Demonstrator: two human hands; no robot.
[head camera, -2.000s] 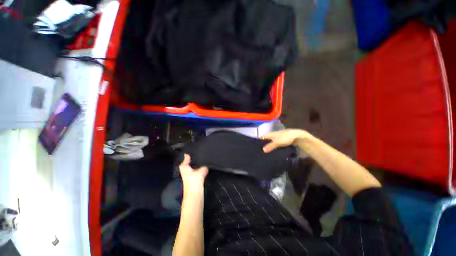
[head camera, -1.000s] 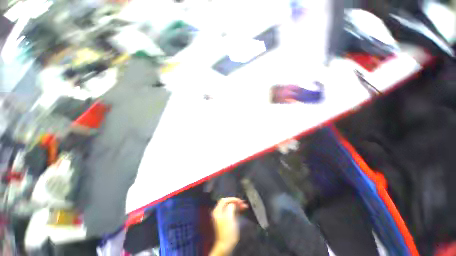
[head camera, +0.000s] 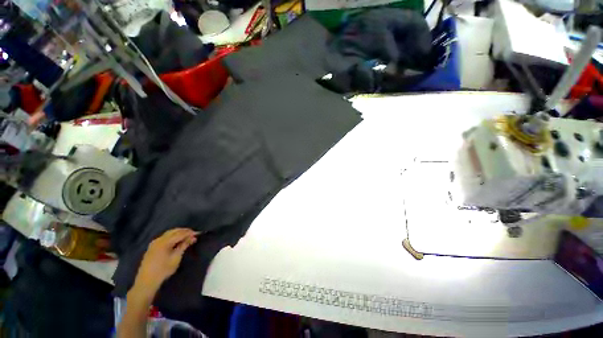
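Note:
My left hand (head camera: 162, 261) is at the lower left, over the near edge of a large dark cloth pile (head camera: 225, 152). Its thumb and fingertips are pinched together on the edge of the dark cloth. The pile is spread over the left part of the white machine table (head camera: 317, 244) and hangs past its edge. The head of the sewing machine (head camera: 496, 162) stands at the right, above the bed plate with a small brownish tab (head camera: 412, 249). My right hand is not in view.
A smartphone (head camera: 582, 259) lies at the right edge. A printed ruler (head camera: 344, 298) runs along the table's front. Behind are a red crate rim (head camera: 195, 80) and a blue crate (head camera: 446, 59) with dark cloth. Another machine's round wheel (head camera: 88, 191) and a bottle (head camera: 76, 242) are at the left.
The view has swung left from my lap and the crates to the table and cloth pile. My left hand has moved from the dark piece on my lap to the pile. My right hand has left the view.

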